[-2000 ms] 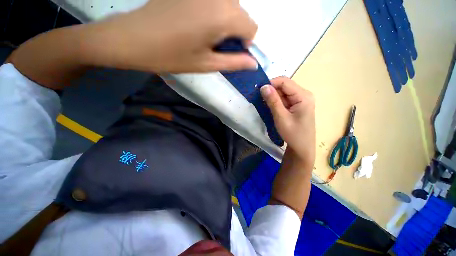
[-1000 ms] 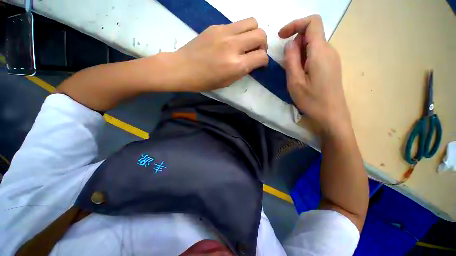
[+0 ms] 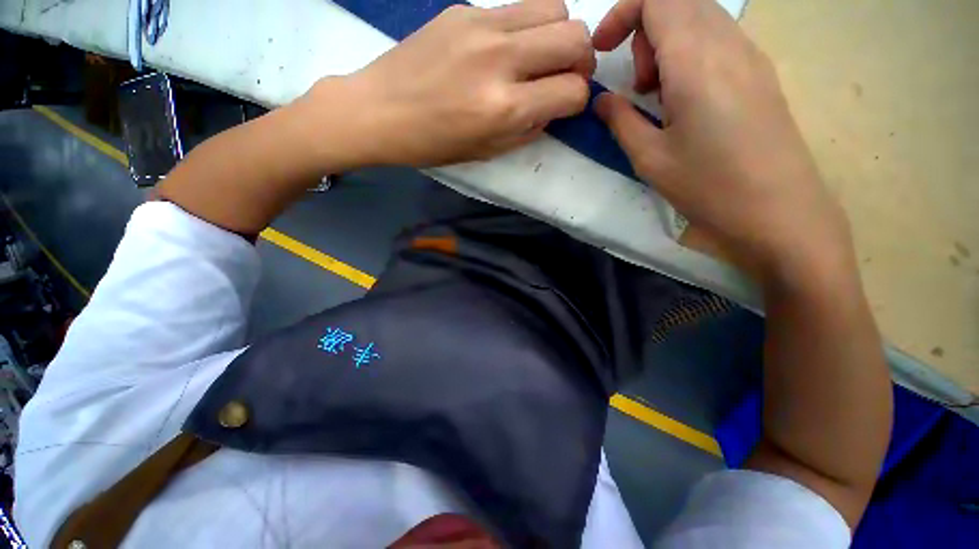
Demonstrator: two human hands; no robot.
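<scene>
A navy strap (image 3: 397, 13) lies slantwise at the near edge of the pale table, running under my left hand; another part of the strap (image 3: 597, 137) shows between my hands. My left hand (image 3: 478, 86) is over it with bent fingers and fingertips drawn together; whatever is between them is hidden. My right hand (image 3: 730, 118) is beside it, thumb tip on or just at the strap, index finger raised apart and close to the left fingertips.
The pale table edge (image 3: 515, 193) crosses below my hands. A tan board (image 3: 891, 161) is at right. Looped blue-grey strips (image 3: 152, 19) hang at upper left, above a phone-like object (image 3: 150, 129). Blue material (image 3: 934, 483) is at lower right, below the table.
The view has shifted, and the scissors and white scrap have left the picture. My left hand no longer lifts the strap as it did two seconds ago. My right thumb and left fingertips are now closer together.
</scene>
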